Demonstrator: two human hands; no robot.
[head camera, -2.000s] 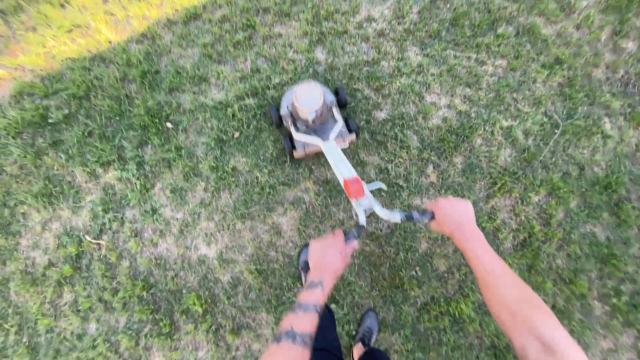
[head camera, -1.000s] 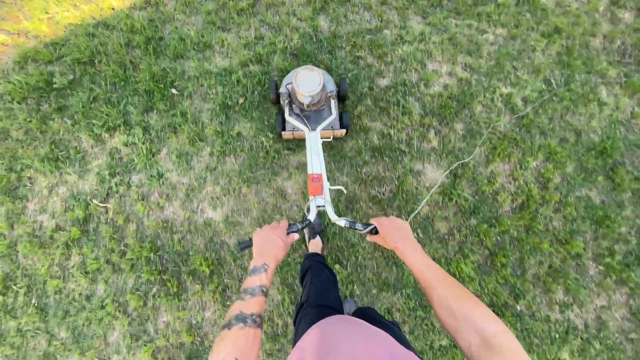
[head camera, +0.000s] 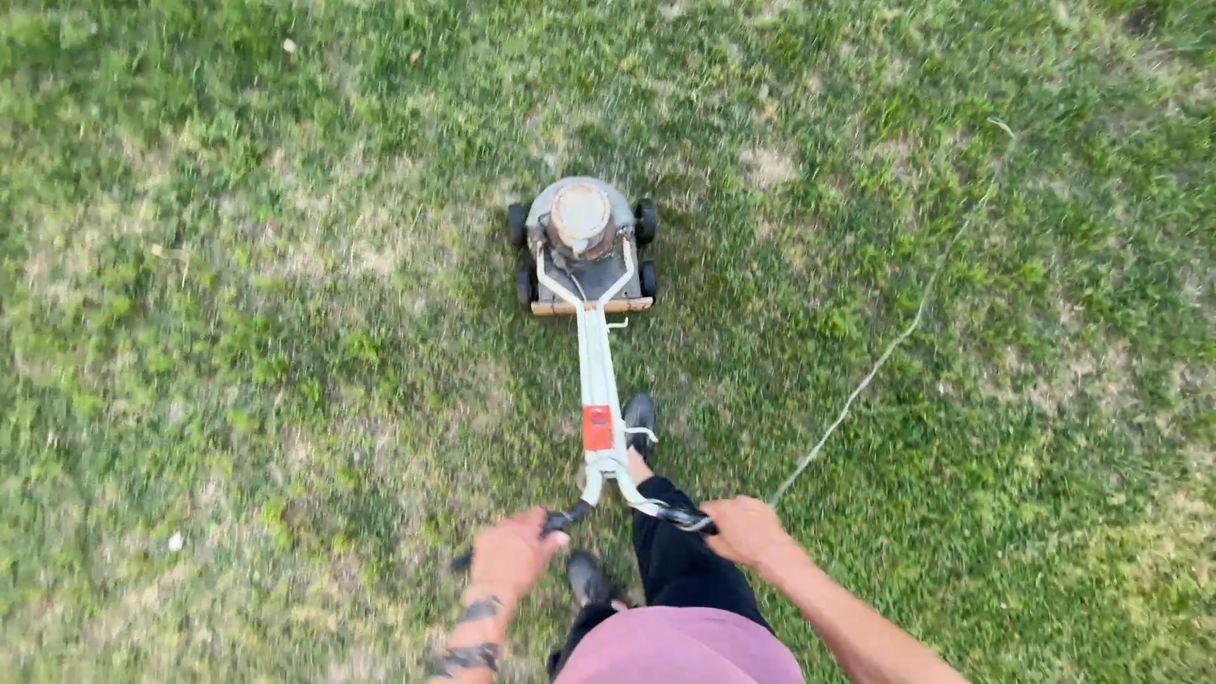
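An electric lawn mower with a round motor cover and black wheels stands on grass ahead of me. Its pale metal handle runs back toward my body and carries a red switch box. The handle splits into two dark grips. My left hand is closed around the left grip, whose end sticks out past it. My right hand holds the end of the right grip, which has a cord wound on it.
A thin pale cord runs from beside my right hand across the grass toward the upper right. Patchy lawn surrounds the mower. My dark shoes are on the grass behind it, one near the handle.
The foot on the handle's right side has come forward. Both hands have stayed on the grips. The sunlit patch seen earlier at the upper left is out of view.
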